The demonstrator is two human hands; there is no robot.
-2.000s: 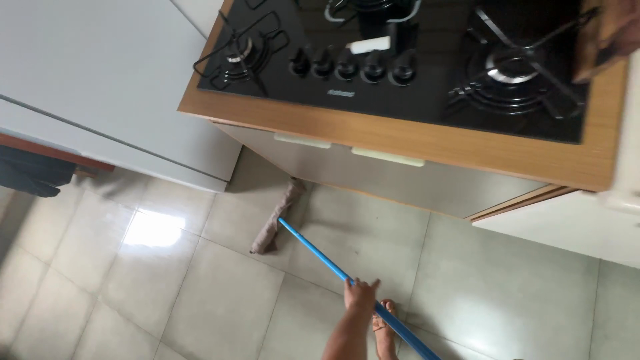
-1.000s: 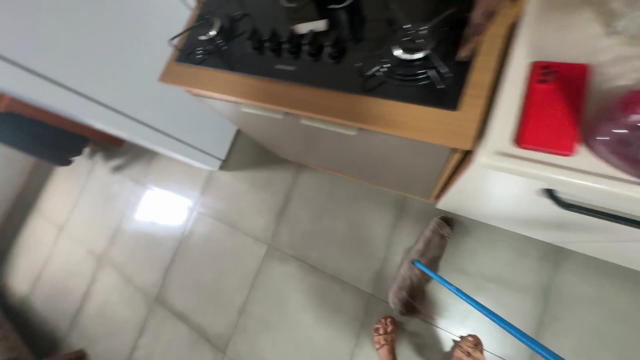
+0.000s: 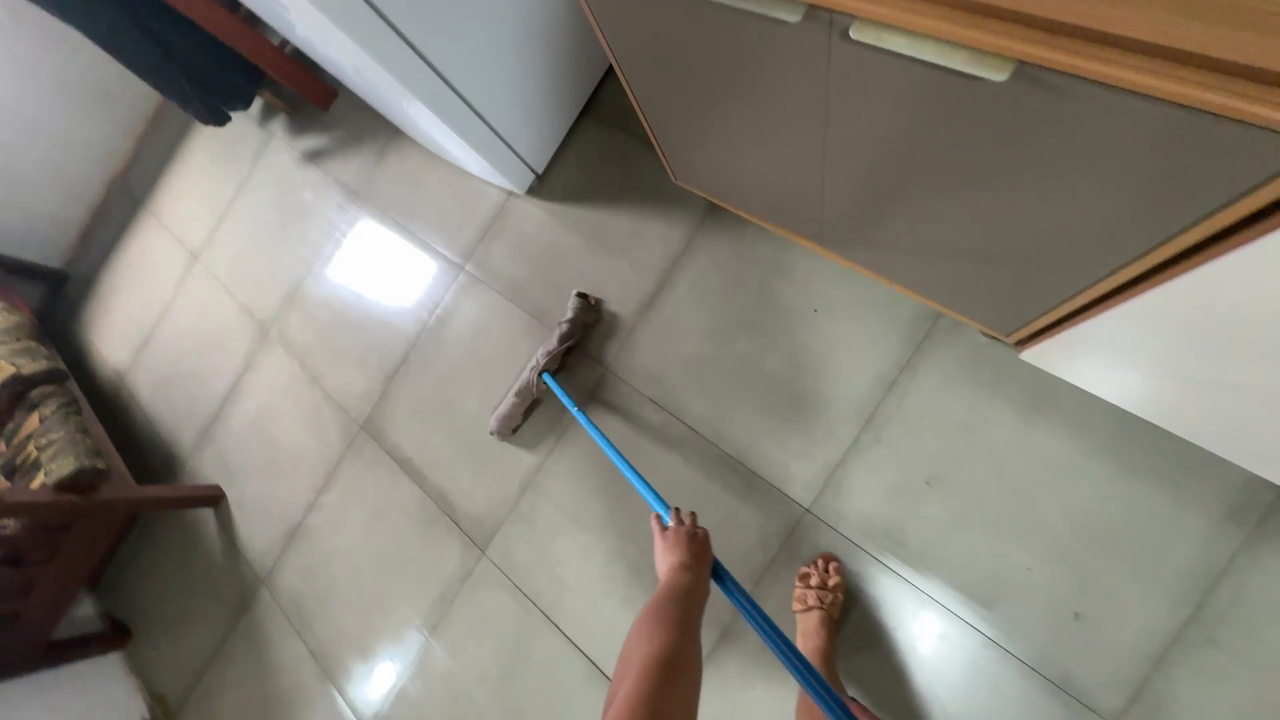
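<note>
My left hand (image 3: 683,548) grips a blue pole (image 3: 620,462) partway along its length, arm reaching up from the bottom of the view. The pole slants from the lower right up to a floor squeegee or mop head wrapped in a grey-brown cloth (image 3: 530,385), which lies on the pale floor tiles (image 3: 740,410) left of the cabinet. The pole runs out of view at the bottom edge, and my right hand is not seen. One of my feet, in a tan sandal (image 3: 818,590), stands right of the pole.
A cabinet with grey doors (image 3: 750,130) and wooden edging stands at the upper right, a white unit (image 3: 1180,340) beside it. A white appliance (image 3: 480,80) is at the top. A wooden chair (image 3: 170,496) with a patterned cushion stands at the left; dark cloth (image 3: 180,60) hangs at the upper left.
The cloth-wrapped head has moved left across the tiles from beside the white drawer unit. My left hand, out of view a second ago, shows again on the pole. The view has swung toward the floor.
</note>
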